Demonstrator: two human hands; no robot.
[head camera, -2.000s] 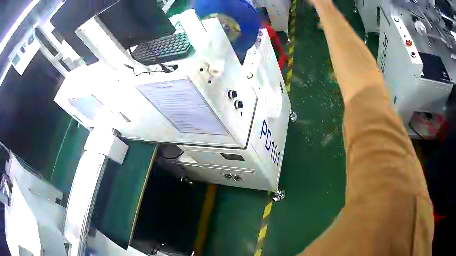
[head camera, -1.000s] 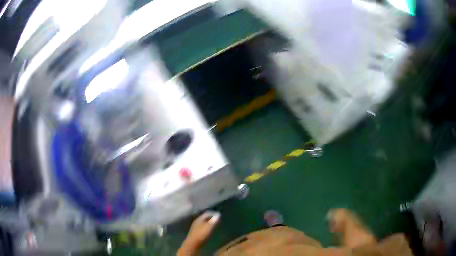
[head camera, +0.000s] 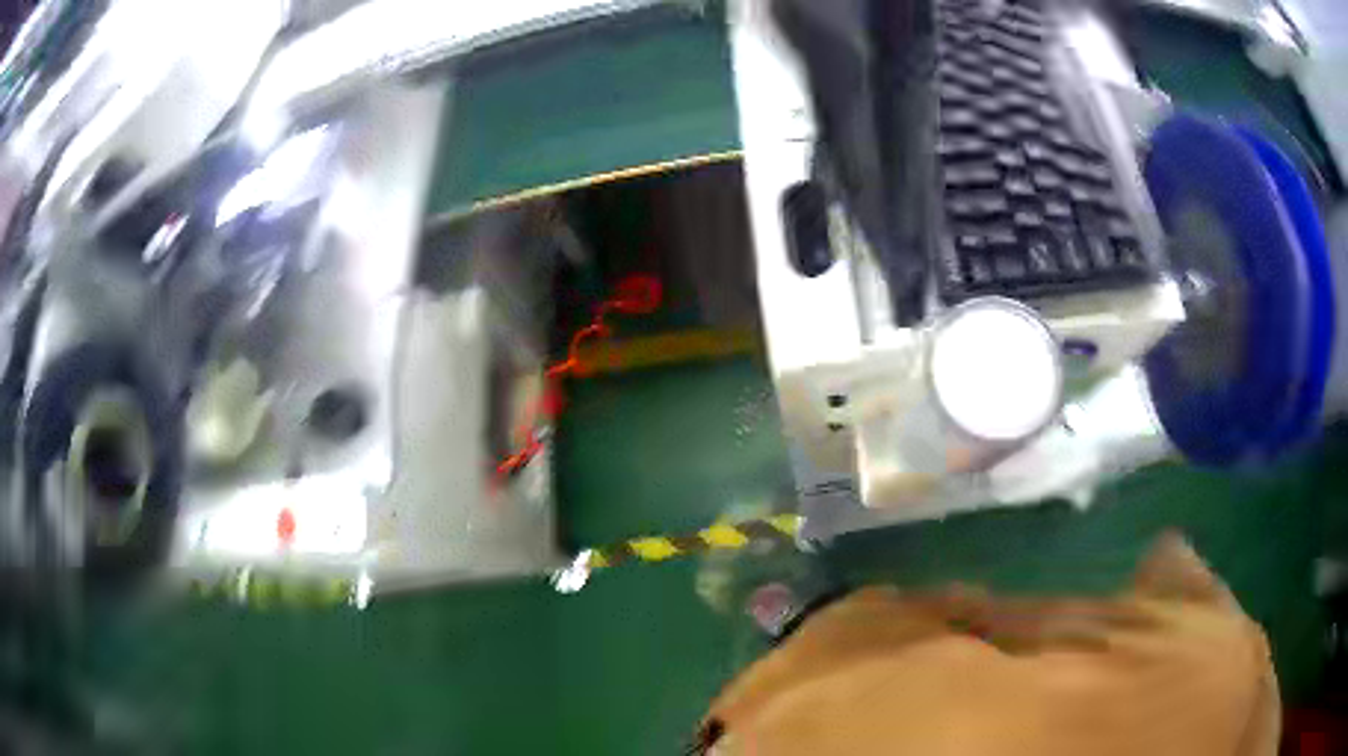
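Observation:
No hand shows clearly at this moment. The wearer's tan clothing [head camera: 1005,672] fills the bottom right, and both hands are out of view or hidden. Nearest in front stands a white machine [head camera: 828,332] with a dark keyboard [head camera: 1035,163] on it. A round white disc-like part [head camera: 995,369] is at its front edge. A large blue reel [head camera: 1234,288] is on its right side.
Another white machine [head camera: 473,517] stands at left, blurred, with a red button [head camera: 287,526] and a dark reel [head camera: 111,458]. A green surface [head camera: 591,96] spans between the machines. Yellow-black tape [head camera: 651,548] marks the green floor [head camera: 488,650].
The view has swung, bringing the keyboard and blue reel close on the right. The two hands seen low in the frame a second ago are no longer visible.

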